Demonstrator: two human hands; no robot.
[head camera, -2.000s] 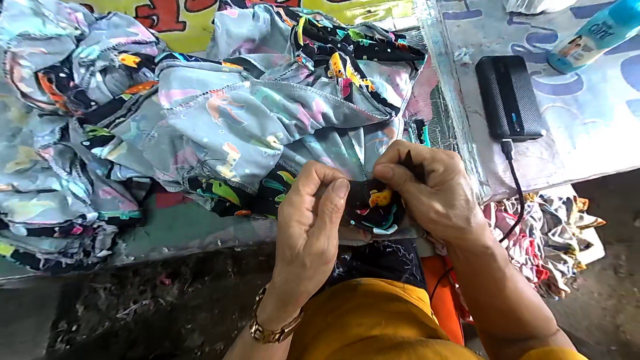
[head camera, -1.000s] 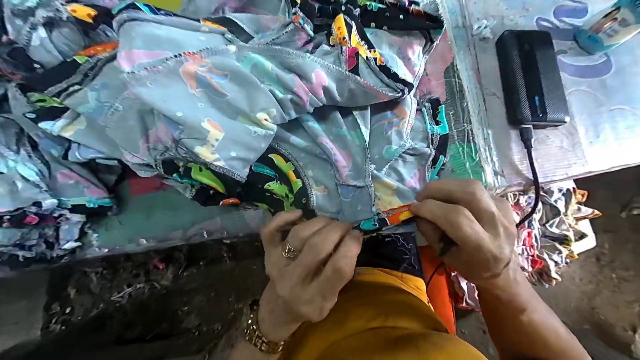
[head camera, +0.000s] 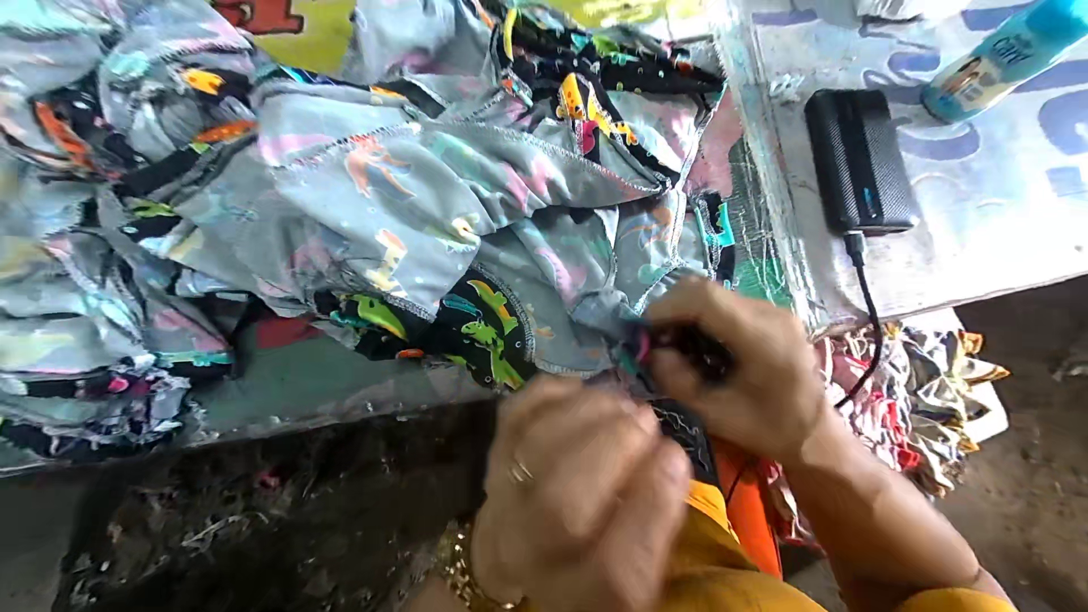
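A garment of grey and black printed fabric (head camera: 374, 195) with overlocked seams lies inside out across the table. At its near right edge my right hand (head camera: 739, 357) pinches the cloth between thumb and fingers; a small dark object, too blurred to name, shows within that hand. My left hand (head camera: 586, 484), ringed and blurred by motion, is beside it at the table's front edge, its fingers curled. Whether it holds any cloth cannot be made out.
A black power bank (head camera: 863, 161) with a cable lies on the right, near a blue and white bottle (head camera: 1003, 59). More printed garments (head camera: 76, 280) are heaped at left. Bundled cloth (head camera: 909, 399) sits below the table's right part.
A second ago both hands were at the black edge band of the cloth. My left hand has since moved slightly down from it, and the cloth at my right hand is bunched.
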